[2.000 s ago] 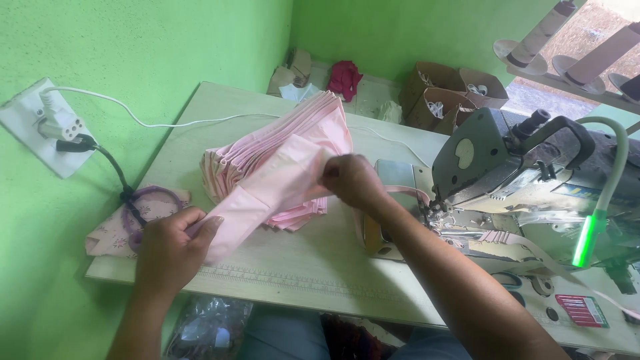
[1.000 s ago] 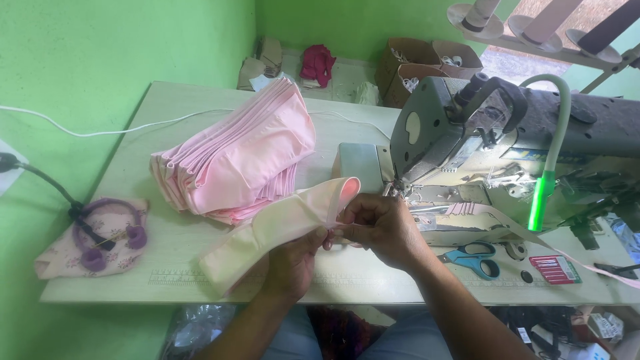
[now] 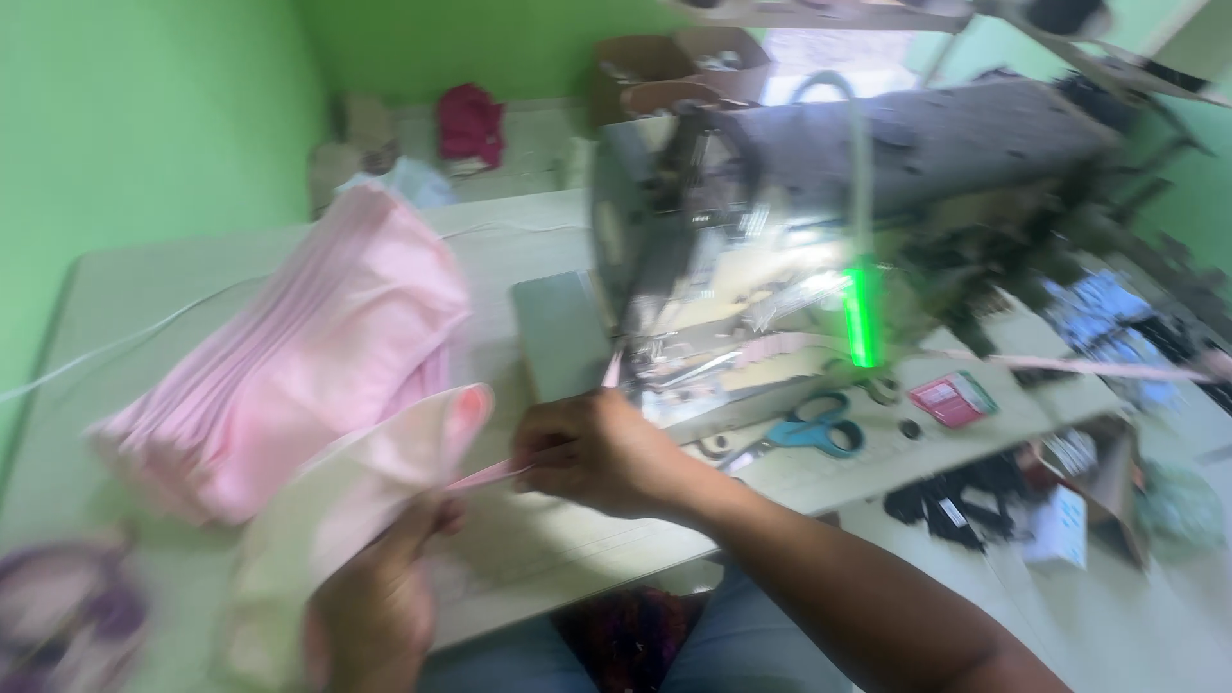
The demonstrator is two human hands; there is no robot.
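My left hand [image 3: 385, 587] grips a pale pink fabric piece [image 3: 337, 500], folded or tubular with a pinkish opening at its upper end. From there a narrow pink strip [image 3: 486, 474] runs to my right hand [image 3: 587, 457], whose fingers are closed on it, just in front of the needle area of a sewing machine [image 3: 674, 221]. Left of the machine lies a stack of folded pink fabric pieces [image 3: 337, 337]. Another length of pink strip [image 3: 1068, 364] extends to the right from the machine bed. The view is blurred.
Teal-handled scissors [image 3: 816, 435] and a red and white packet [image 3: 953, 398] lie on the table right of my right hand. A green-lit lamp [image 3: 860, 318] hangs over the machine bed. A purple ring-shaped object [image 3: 72, 606] lies at the lower left. Cardboard boxes [image 3: 640, 60] stand behind the table.
My hands have moved apart, with the narrow strip now stretched between them. My right hand is nearer the machine's needle area. The view has shifted to the right.
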